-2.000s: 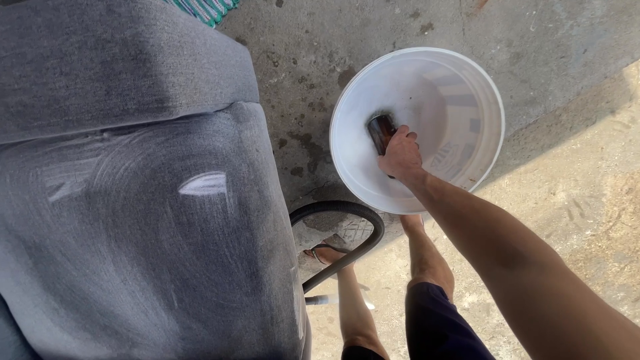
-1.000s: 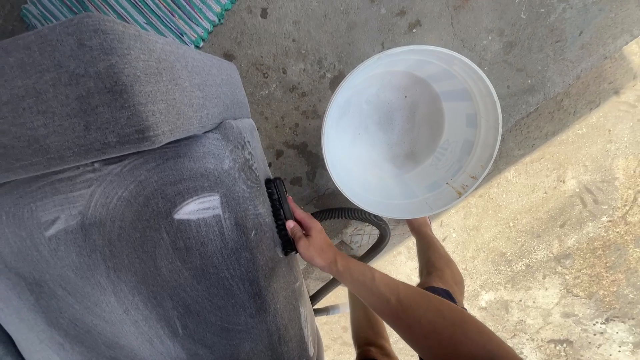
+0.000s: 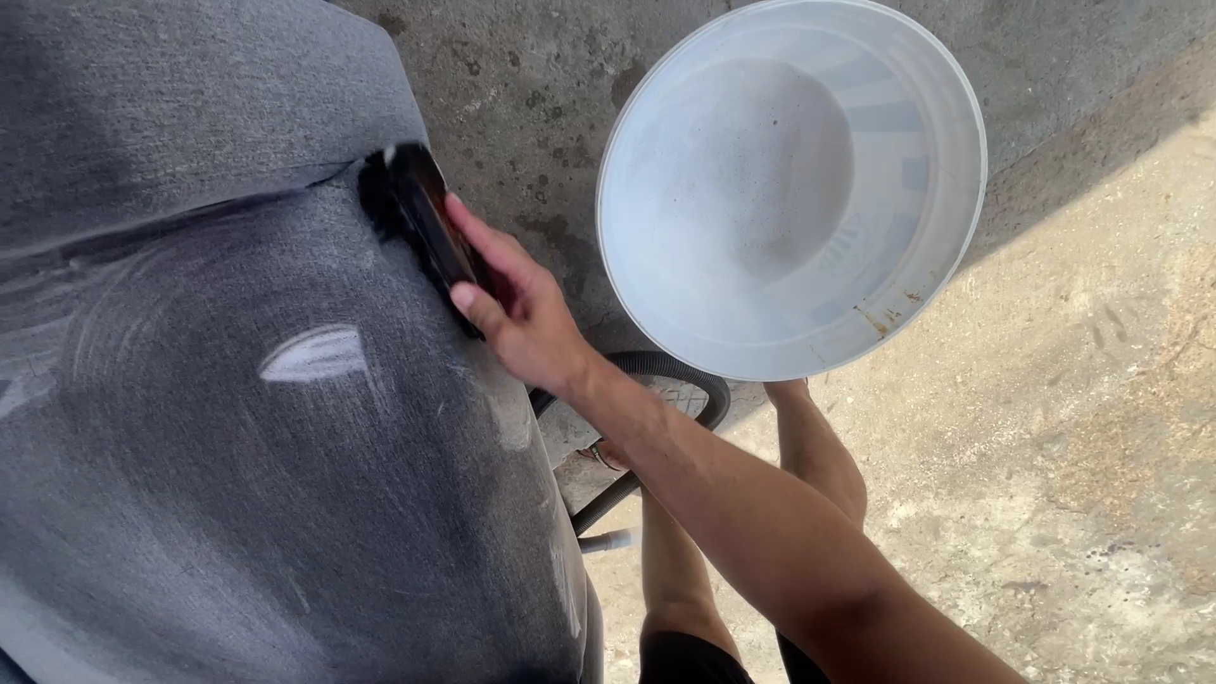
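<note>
My right hand (image 3: 518, 304) is closed around the dark, glossy back of a scrub brush (image 3: 432, 233), thumb on the near side and fingers partly hidden behind it. The black bristles face left against the grey fabric of an upholstered seat (image 3: 313, 513), at its edge where the seam meets the raised section. Pale curved streaks and a whitish wet-looking patch (image 3: 318, 354) mark the fabric to the left of my hand. A round white plastic tub (image 3: 912, 256) with cloudy, sudsy liquid in the bottom stands right of the brush. My left hand is out of view.
A black corrugated hose (image 3: 712, 399) loops over the concrete floor (image 3: 1026, 418) between the seat and my legs, passing partly under my forearm. My legs and one sandalled foot (image 3: 608, 454) are below the tub. Brown specks stain the tub's inner wall.
Two seconds ago my right hand held the brush inside the tub. It then moved left to the seat's side edge, and the brush is now farther up, by the seam.
</note>
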